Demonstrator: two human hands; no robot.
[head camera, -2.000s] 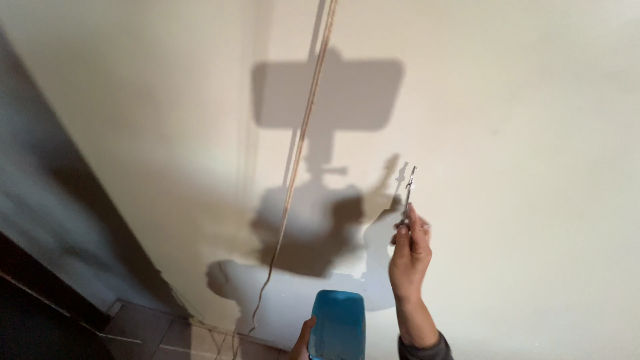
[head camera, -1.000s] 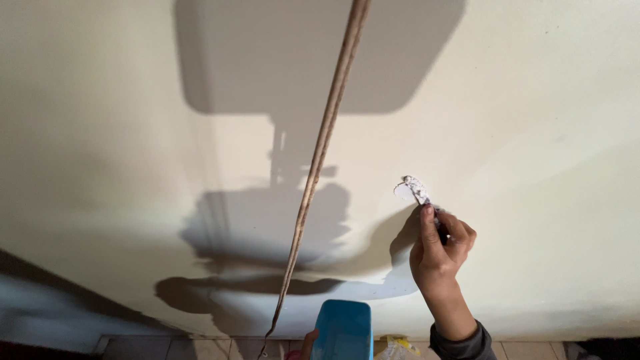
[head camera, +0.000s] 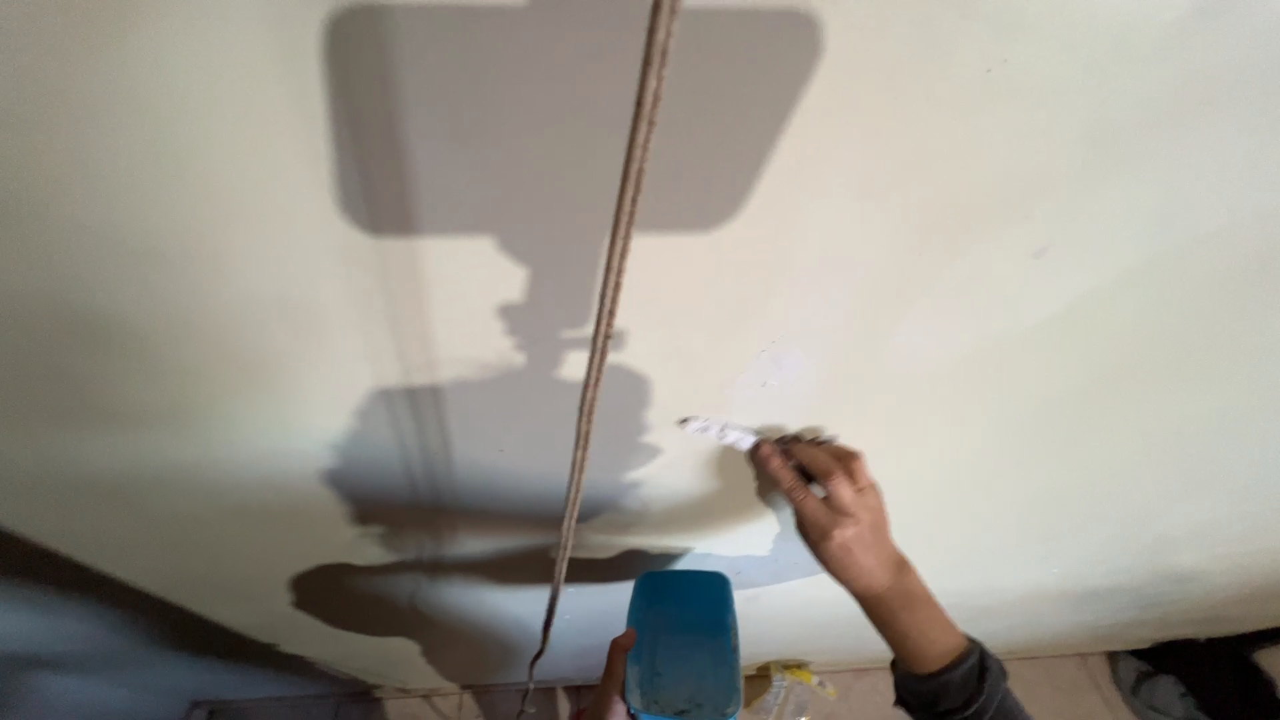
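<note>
My right hand (head camera: 835, 510), in a dark sleeve, grips a small flat tool (head camera: 722, 432), perhaps a knife or scraper, whose blade is coated with white paste. The blade points left, close to a pale wall (head camera: 960, 330). Just above it a whitish patch (head camera: 780, 375) with small specks shows on the wall. My left hand (head camera: 612, 680) holds a blue plastic container (head camera: 683, 640) by its left side at the bottom of the view; only part of that hand shows. Some residue is visible inside the container near its lower end.
A brown cord (head camera: 600, 350) hangs down in front of the wall. Below the container's right side lies a clear plastic thing with yellow parts (head camera: 795, 690) on the tiled floor (head camera: 1050, 685). A dark object (head camera: 1200, 680) is at lower right. Large shadows fall across the wall.
The blade in my right hand has turned from pointing upward to pointing left, and a whitish patch shows beside it. The blue container stays in my left hand. The view has shifted.
</note>
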